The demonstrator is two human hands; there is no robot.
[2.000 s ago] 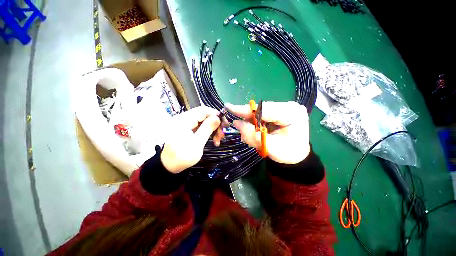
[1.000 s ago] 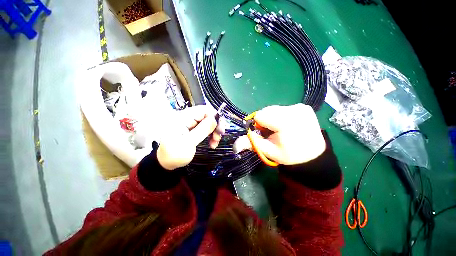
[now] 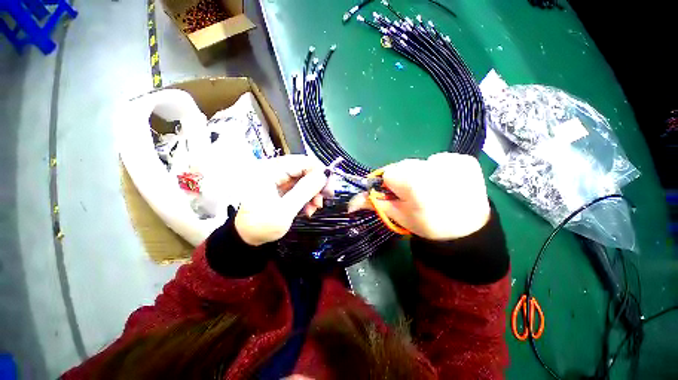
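A curved bundle of glossy black cables (image 3: 467, 111) with small whitish ends lies on the green bench and runs under my hands towards my lap. My left hand (image 3: 271, 202) pinches a cable end (image 3: 336, 165) at its fingertips. My right hand (image 3: 438, 197) holds orange-handled scissors (image 3: 389, 214), with the dark blades pointing left at the cable end. The blades are small and blurred, so I cannot tell whether they touch it.
A clear plastic bag of grey-white parts (image 3: 557, 152) lies right of the bundle. Spare orange scissors (image 3: 528, 318) and loose black cables (image 3: 628, 308) are at the lower right. A lined carton (image 3: 149, 236) stands left of the bench, with a smaller carton (image 3: 223, 32) beyond.
The view has shifted slightly. My right hand has turned the scissors from upright to pointing left, towards my left fingertips. My left hand keeps its pinch.
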